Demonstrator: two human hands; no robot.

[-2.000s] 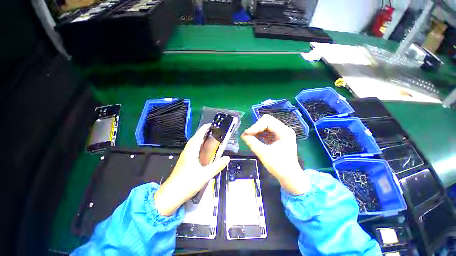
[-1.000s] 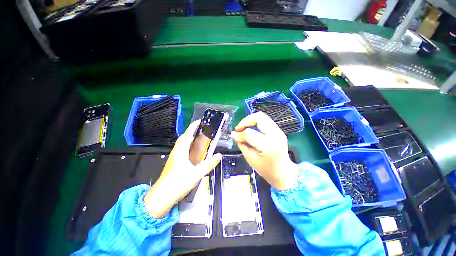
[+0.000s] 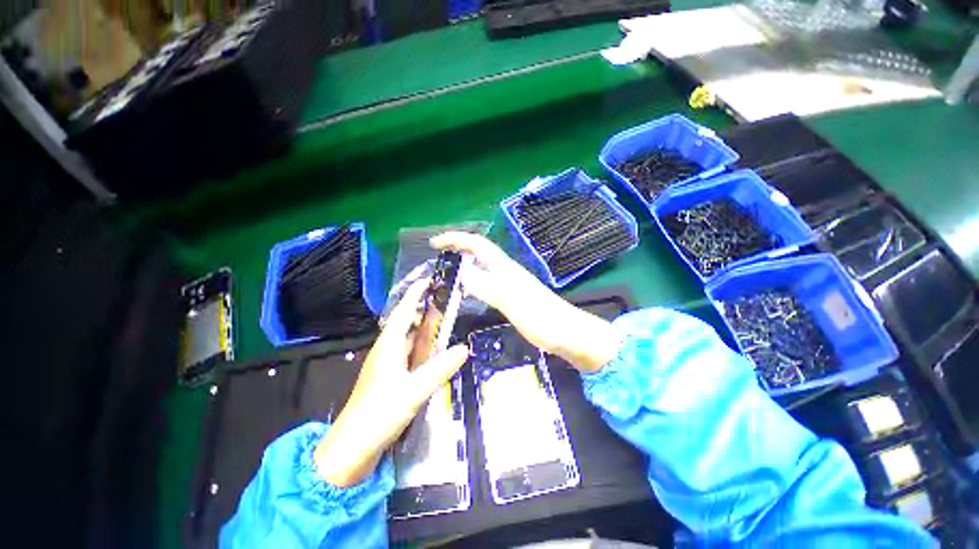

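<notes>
My left hand (image 3: 389, 381) holds a phone body (image 3: 437, 311) tilted up on its edge above the foam tray, its dark camera end pointing away from me. My right hand (image 3: 483, 273) is at that camera end, fingers against its top and right edge; whether a small part is between the fingers cannot be told. Below, two phone bodies lie open side up in the black foam tray (image 3: 290, 413): one (image 3: 433, 466) partly under my left hand, the other (image 3: 523, 418) to its right.
Blue bins of long black strips stand at left (image 3: 322, 284) and centre (image 3: 569, 225), a clear bag (image 3: 413, 252) between them. Blue bins of small black parts (image 3: 778, 332) stand at right. A single phone body (image 3: 207, 327) lies at left. More black trays (image 3: 891, 247) line the right.
The view has turned and shifted. The held phone body is now tilted more on edge. My right hand has moved from beside it onto its camera end.
</notes>
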